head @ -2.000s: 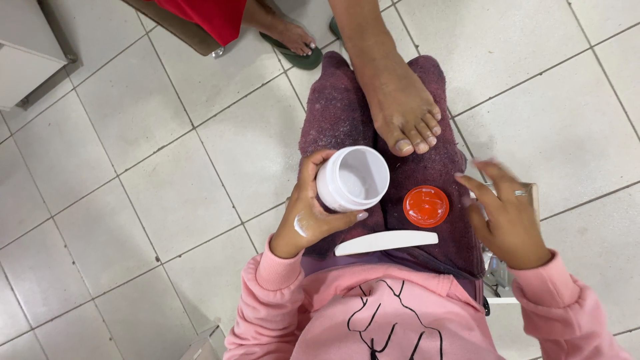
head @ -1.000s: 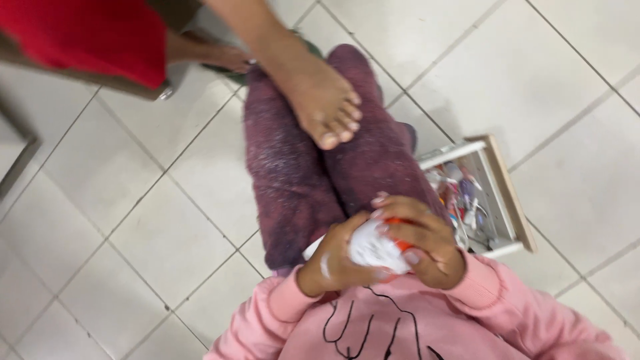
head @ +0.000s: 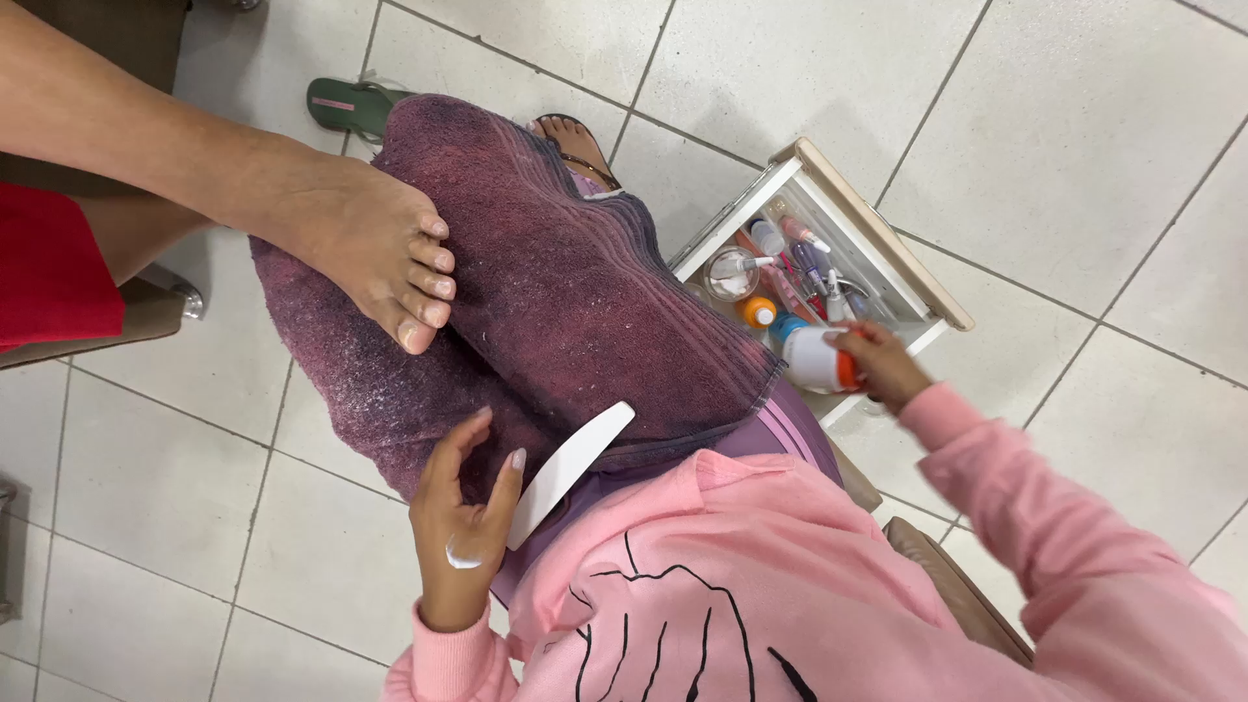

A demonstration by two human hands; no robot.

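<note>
My right hand (head: pixel 882 363) grips a white plastic jar (head: pixel 811 359) by its orange-red lid, over the near end of the open drawer. Beside the lap, my left hand (head: pixel 463 517) holds nothing, fingers apart, with a dab of white cream on its back. Just right of it a white curved nail file (head: pixel 570 475) lies across the lap, partly on the purple towel (head: pixel 585 292) that covers my thighs. Another person's bare foot (head: pixel 361 234) rests on the towel, toes towards me, some whitish residue on the toes.
The drawer (head: pixel 877 234) holds bottles, tubes, tools and a glass jar (head: pixel 731 272) with white contents. A green flip-flop (head: pixel 346 105) lies beyond the towel. Red cloth (head: pixel 54 263) and a brown seat (head: pixel 151 317) are at the left. My sandalled foot (head: pixel 577 146) shows past the towel.
The jar, uncovered two seconds ago with its lid on the towel, now has the lid on. My right hand has carried it to the drawer; my left hand has let go. The view has shifted and turned.
</note>
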